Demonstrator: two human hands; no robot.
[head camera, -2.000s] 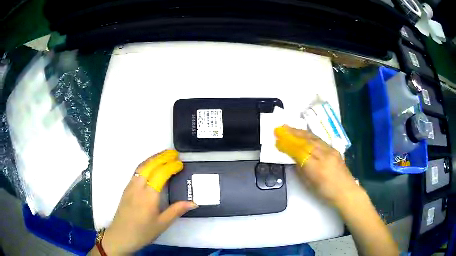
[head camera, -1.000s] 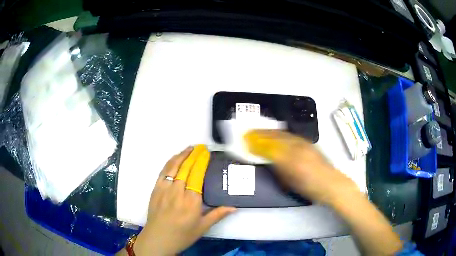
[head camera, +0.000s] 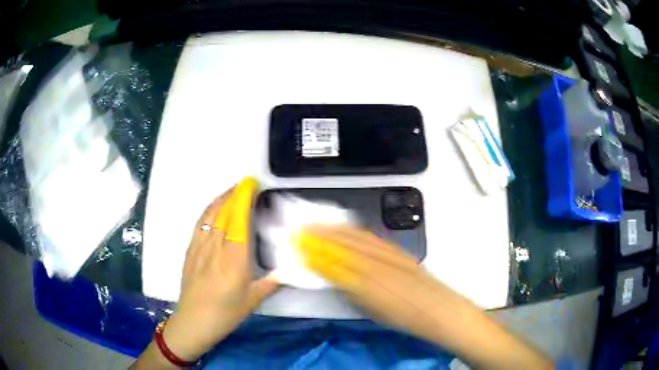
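Two dark smartphones lie back up on the white mat. The near smartphone (head camera: 372, 204) has its camera block at the right end; its label is hidden. My right hand (head camera: 361, 264), blurred, with yellow finger cots, presses a white wipe (head camera: 307, 213) on the left part of this phone. My left hand (head camera: 224, 249), also with yellow cots, rests at the phone's left end, fingers at its edge and thumb at its lower corner. The far smartphone (head camera: 372, 141) lies just behind, with a white barcode label (head camera: 320, 137) at its left part, untouched.
The white mat (head camera: 209, 94) carries a white piece with a blue-green stripe (head camera: 483, 152) at right. A film stack (head camera: 72, 173) on crumpled wrap lies left, above a larger blue bin (head camera: 87, 307). A small blue bin (head camera: 560, 159) holds a bottle (head camera: 603, 155); phone trays (head camera: 634, 235) stand far right.
My right hand and the wipe have moved from the far phone's camera end, across it, down to the near phone's left part. My left hand stays at the near phone's left end. The view has shifted.
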